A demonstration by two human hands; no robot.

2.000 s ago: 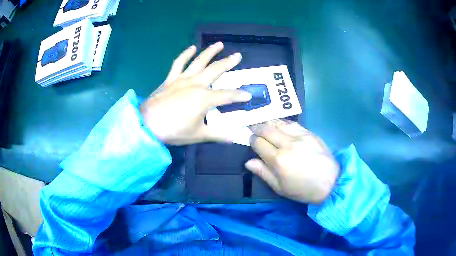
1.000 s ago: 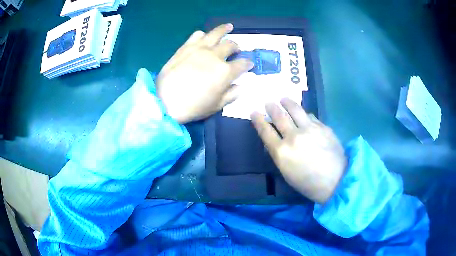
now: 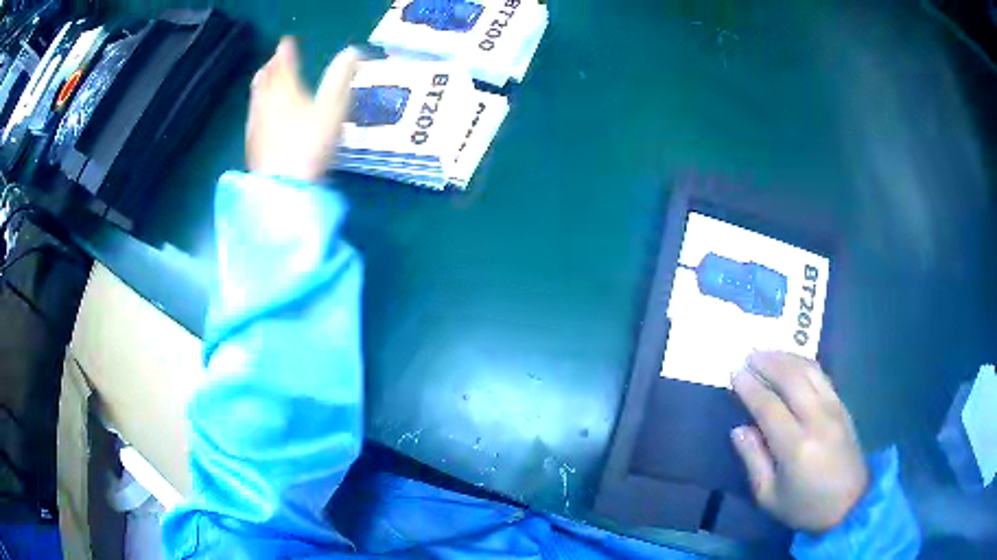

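A black foam tray (image 3: 642,421) lies on the green mat at the right. A white user manual (image 3: 700,339) with BT200 and a tester picture lies flat in the far part of its recess. My right hand (image 3: 804,432) rests with its fingertips on the manual's near right corner. My left hand (image 3: 293,115) is raised at the upper left, slightly blurred, fingers apart and holding nothing visible. It is at the left edge of a manual pile (image 3: 426,137) and overlaps it in view; contact cannot be told.
A second manual pile (image 3: 459,33) lies behind the first. Black foam trays (image 3: 164,98) stand stacked at the far left, with clear plastic beside them. An open brown carton (image 3: 142,372) is at lower left. A small white card stack (image 3: 978,427) is at the right edge.
The view has turned left. My left hand has left the manual in the tray and moved to the manual piles. My right hand stays at the manual, which lies flat in the tray.
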